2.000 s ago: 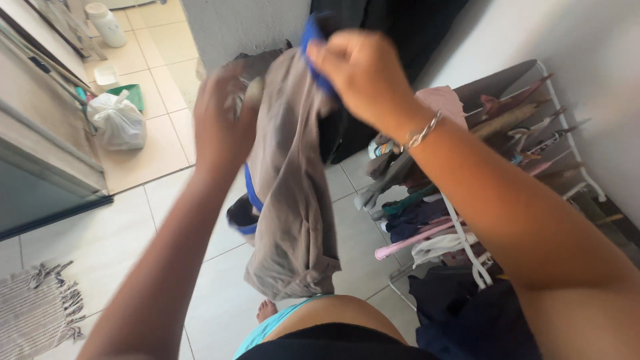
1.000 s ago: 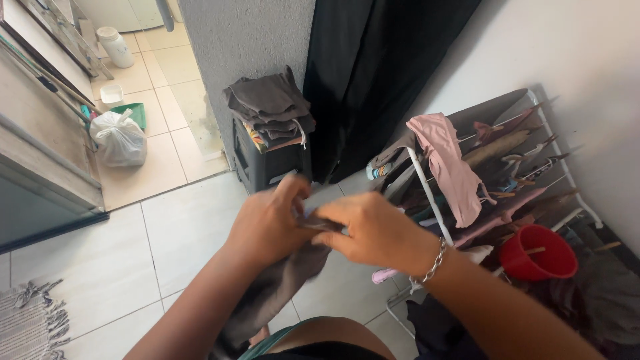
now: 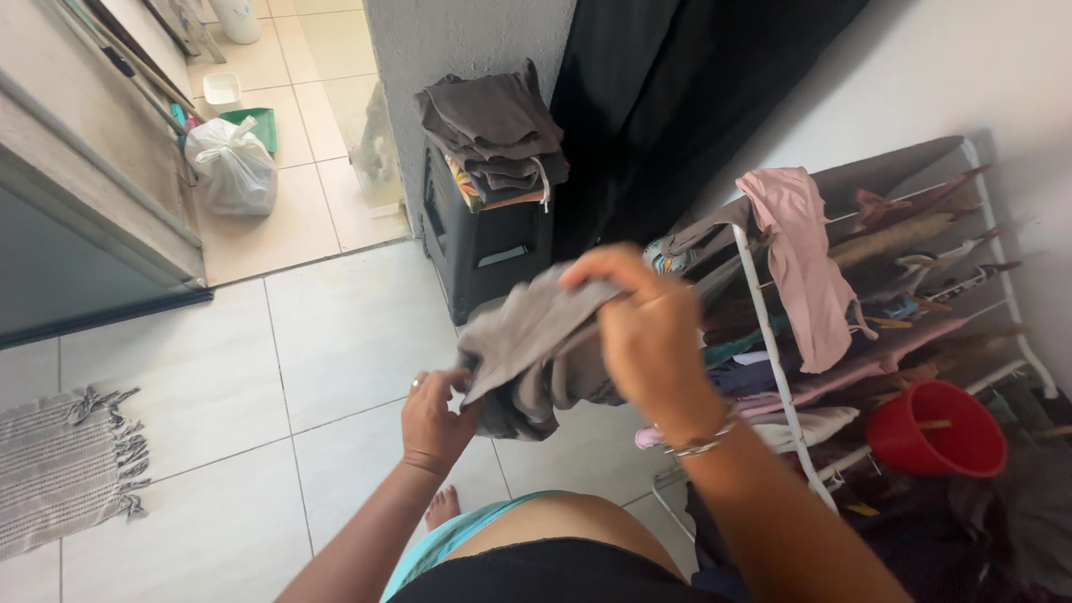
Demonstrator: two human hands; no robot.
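A grey-brown cloth garment (image 3: 536,352), bunched in loose folds, hangs between my two hands. My left hand (image 3: 437,419), with a ring on one finger, pinches its lower left end. My right hand (image 3: 645,335), blurred and wearing a chain bracelet, grips its upper right end. Beyond the garment, a stack of folded dark grey clothes (image 3: 494,117) rests on a black plastic stool (image 3: 490,251), with a patterned cloth near the bottom of the stack and a white cord hanging from it.
At right stands a white drying rack (image 3: 775,368) hung with clothes, a pink garment (image 3: 800,268) and a red bucket (image 3: 936,429). A dark curtain (image 3: 662,109) hangs behind the stool. At left are a fringed rug (image 3: 67,469) and, through the doorway, a tied white plastic bag (image 3: 230,167).
My hands were close together one second ago and are now farther apart, with the garment stretched between them. The folded stack on the stool looks unchanged since then.
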